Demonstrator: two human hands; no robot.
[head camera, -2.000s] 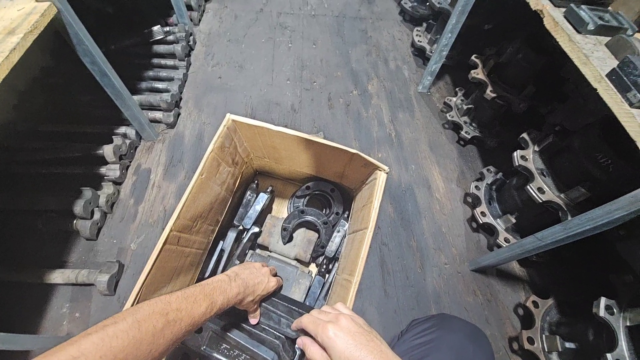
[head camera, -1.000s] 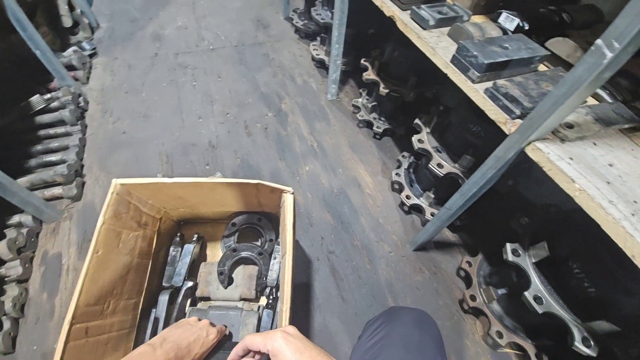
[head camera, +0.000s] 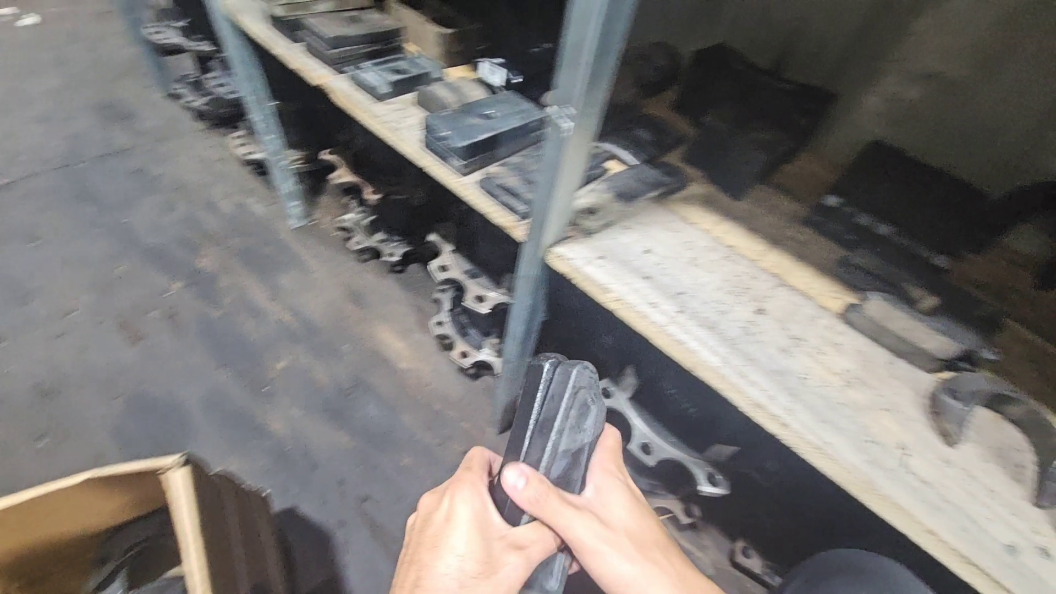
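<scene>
Two dark metal blocks (head camera: 557, 417), long and pressed side by side, stand out of my hands at the lower middle of the view. My left hand (head camera: 470, 528) grips them from the left, and my right hand (head camera: 602, 516) wraps them from the right, its thumb across their near face. The blocks' lower ends are partly hidden by my fingers. An open cardboard box (head camera: 227, 528) is at the lower left, away from my hands, with dark metal parts partly visible inside.
A grey metal shelf post (head camera: 569, 140) rises just beyond the blocks. The wooden shelf (head camera: 709, 322) on the right bears dark metal blocks (head camera: 487, 128) and a curved metal piece (head camera: 990, 412). Notched metal flanges (head camera: 462, 322) lie beneath it. Concrete-like grey floor (head camera: 206, 330) spans the left.
My hands have come out of the box and now hold the dark blocks beside the shelf. The view has swung right.
</scene>
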